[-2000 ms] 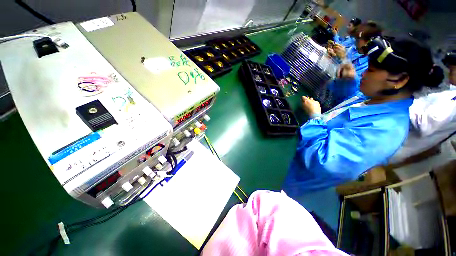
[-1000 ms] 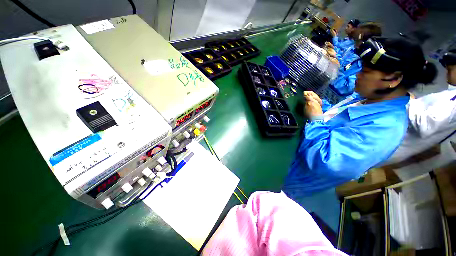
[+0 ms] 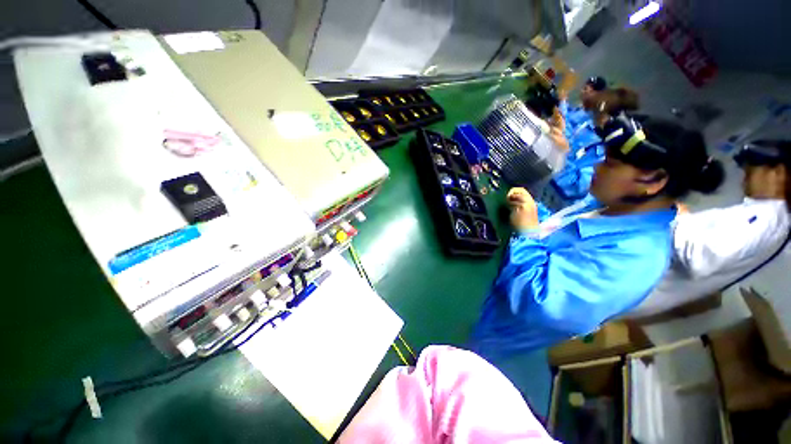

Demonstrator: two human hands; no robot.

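Note:
Neither of my hands is in the picture; only my pink sleeve (image 3: pixel 442 399) shows at the bottom edge. A white-topped power supply (image 3: pixel 130 182) stands at the left, with black squares and a blue sticker on top. A beige-topped power supply (image 3: pixel 269 113) with green handwriting stands beside it. White knobs and dark leads run along their fronts. A white paper (image 3: pixel 325 347) lies before them with a blue pen (image 3: pixel 305 292) at its upper edge. Black leads (image 3: pixel 156 379) cross the green mat, with a white tag (image 3: pixel 91 397) on them.
A deep black tray (image 3: pixel 453 195) holds round silvery parts. Shallow black trays (image 3: pixel 395 113) with yellow parts stand at the wall. A blue bin (image 3: pixel 471 143) and a ribbed silver rack (image 3: pixel 520 143) stand beyond. A person in blue (image 3: pixel 572 277) sits at the right. Open cartons (image 3: pixel 637 355) stand lower right.
The view has shifted, so the supplies sit a little further right and the trays lower and slightly left. The blue-clad neighbour's hands have moved closer to their body. My sleeve stays at the bottom edge.

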